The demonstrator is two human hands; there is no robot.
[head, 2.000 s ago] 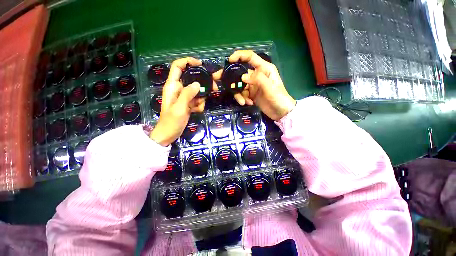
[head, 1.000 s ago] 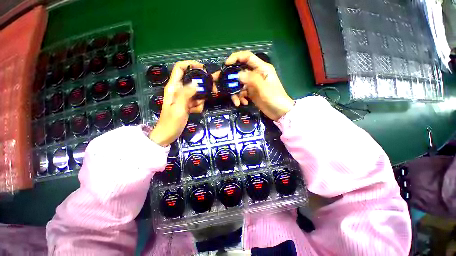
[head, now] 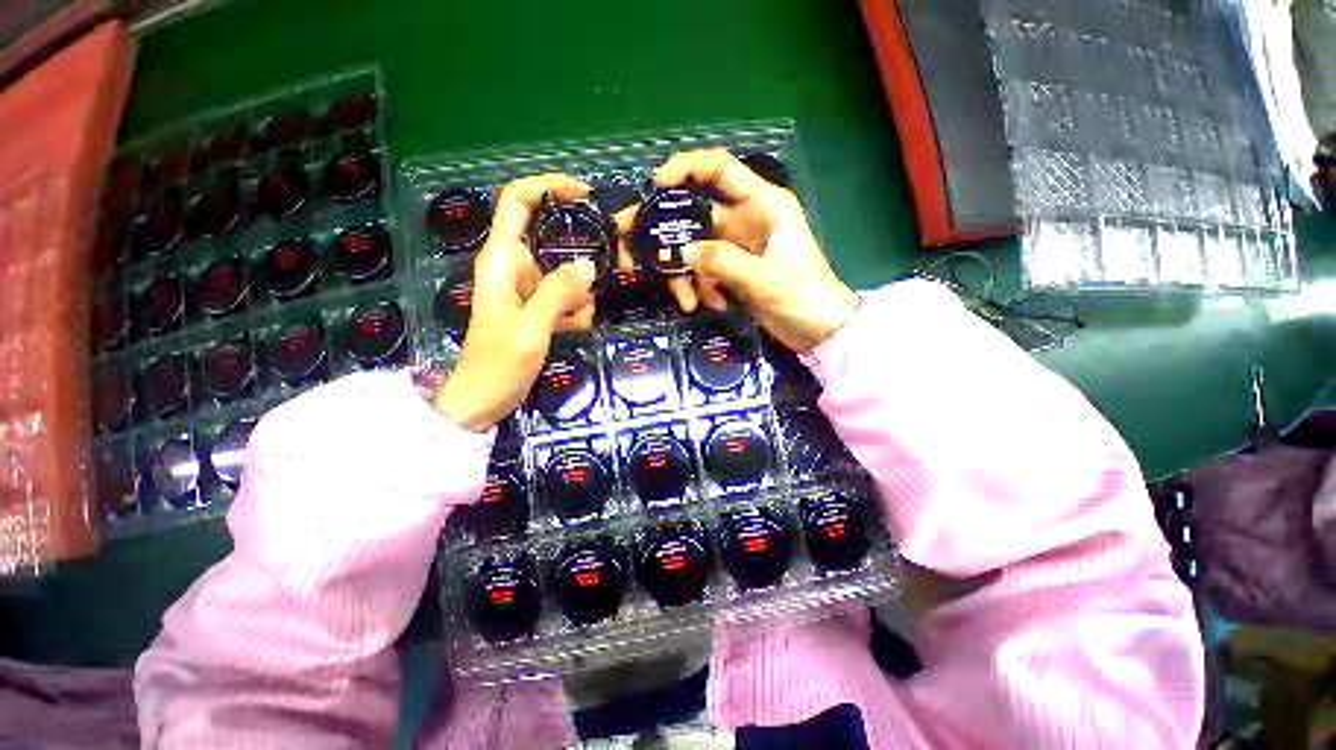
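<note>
My left hand (head: 513, 301) holds a round black display unit (head: 570, 235) by its edge, thumb at its lower face. The face shows thin pale lines and faint reddish text. My right hand (head: 758, 252) holds another round display unit (head: 673, 230) with small white text and a yellowish spot near the thumb. Both units are side by side above the upper rows of a clear blister tray (head: 674, 623). The tray holds rows of black discs with red text, such as the front disc (head: 676, 563). My hands hide some upper pockets.
A second filled clear tray (head: 242, 315) lies left, beside a red-orange slab (head: 52, 293). Empty clear trays (head: 1121, 161) and a dark grey sheet with red edge (head: 960, 125) lie upper right. A thin dark cable loop (head: 1011, 311) is below them. Another person's sleeve (head: 1260, 535) shows far right.
The lit faces changed from coloured squares to bright blue-white shapes, and now to thin lines on the left unit and white text on the right. My right thumb has moved slightly lower.
</note>
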